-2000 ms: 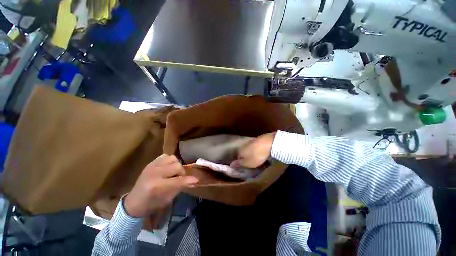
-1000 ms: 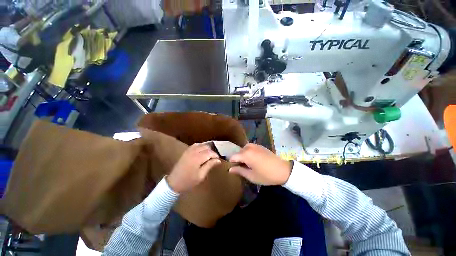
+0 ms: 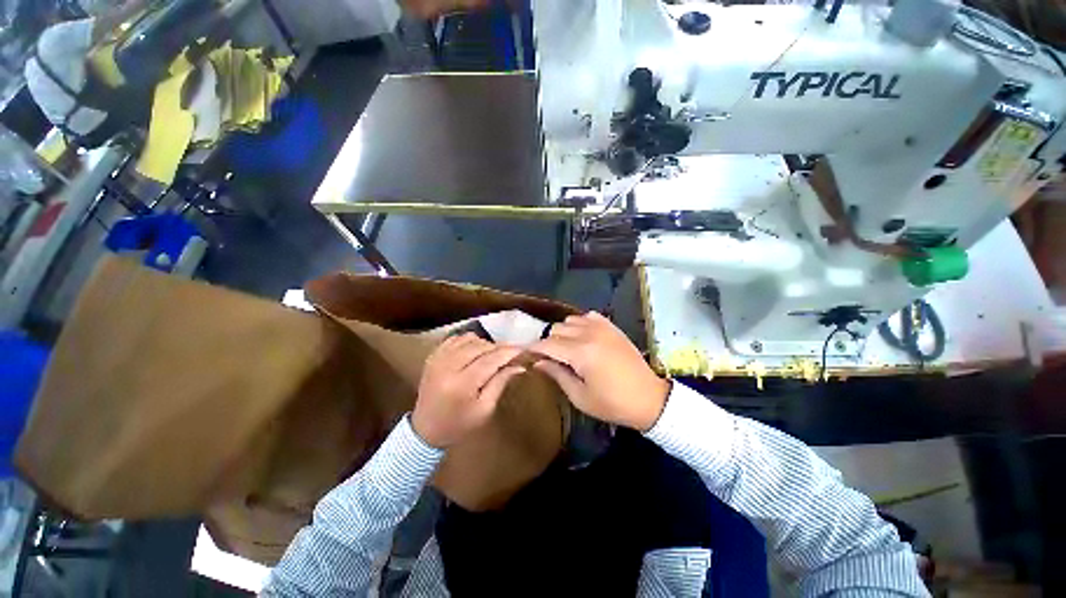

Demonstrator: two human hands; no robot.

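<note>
A brown bag body (image 3: 503, 450) lies over my lap, its opening facing up and away from me. Pale grey-white lining (image 3: 512, 328) shows at its edge, between my hands. My left hand (image 3: 468, 383) pinches the near edge of the bag body, thumb and fingers together. My right hand (image 3: 599, 368) pinches the same edge just to the right, fingertips almost touching the left ones. The fingertips hide what lies between them. The needle area (image 3: 602, 228) of the sewing machine is beyond the hands, with no work on it.
The white sewing machine (image 3: 842, 94) stands at the right, its dark-tipped cylinder arm (image 3: 701, 248) pointing left. A green cap (image 3: 935, 266) is at its base. More brown bag bodies (image 3: 175, 397) are heaped on a low stand at the left. A metal-topped side table (image 3: 450, 140) stands beyond.
My right hand has come out of the bag opening. Both hands have come together at the near edge, and the opening has folded narrower. The view has shifted, showing more of the machine.
</note>
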